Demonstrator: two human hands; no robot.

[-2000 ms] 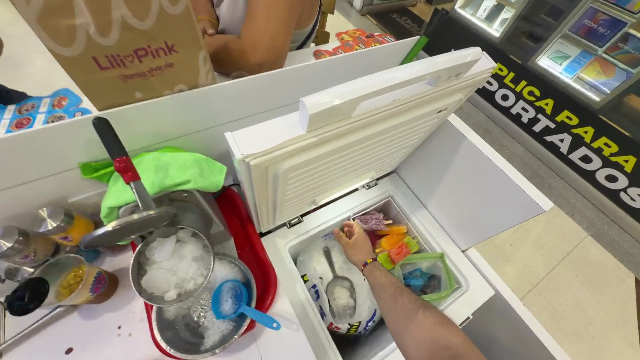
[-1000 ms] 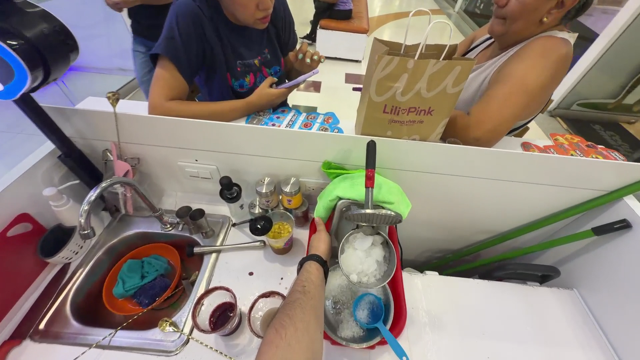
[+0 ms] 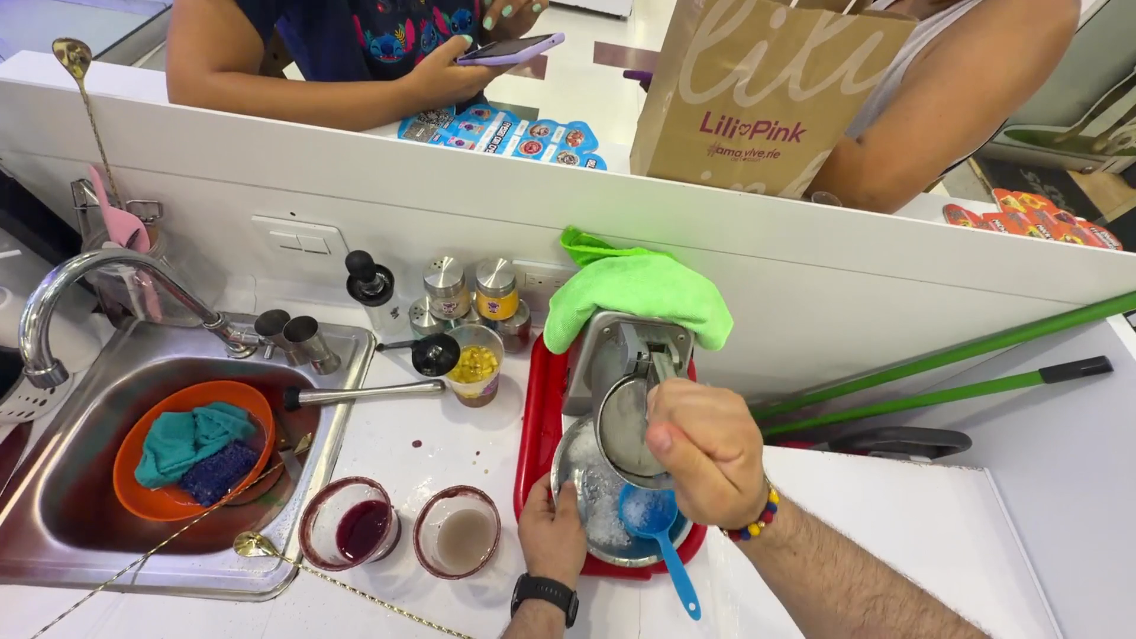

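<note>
My right hand [image 3: 710,451] is closed around the handle of a metal hand ice crusher [image 3: 632,413], whose lid is down over its round hopper. My left hand [image 3: 552,531] holds the left rim of a metal bowl [image 3: 581,461] below it, which contains crushed ice. A blue plastic scoop [image 3: 652,515] with ice in it rests in the bowl, its handle over the rim. Under the crusher and bowl lies a red tray [image 3: 540,417]. A bright green cloth [image 3: 639,288] drapes over the back of the crusher.
Two rimmed cups [image 3: 457,532] stand left of the bowl, near a cup of yellow pieces [image 3: 475,366], shaker jars [image 3: 446,288] and a muddler [image 3: 368,393]. A steel sink [image 3: 311,426] holds an orange bowl [image 3: 133,461]. Twisted bar spoons [image 3: 355,599] cross the front. Two people sit behind the partition [image 3: 399,191].
The crusher's lid, raised one second ago over visible ice chunks, is now down with my right hand on its handle. My left hand has moved to the bowl's rim. The freezer has left the view.
</note>
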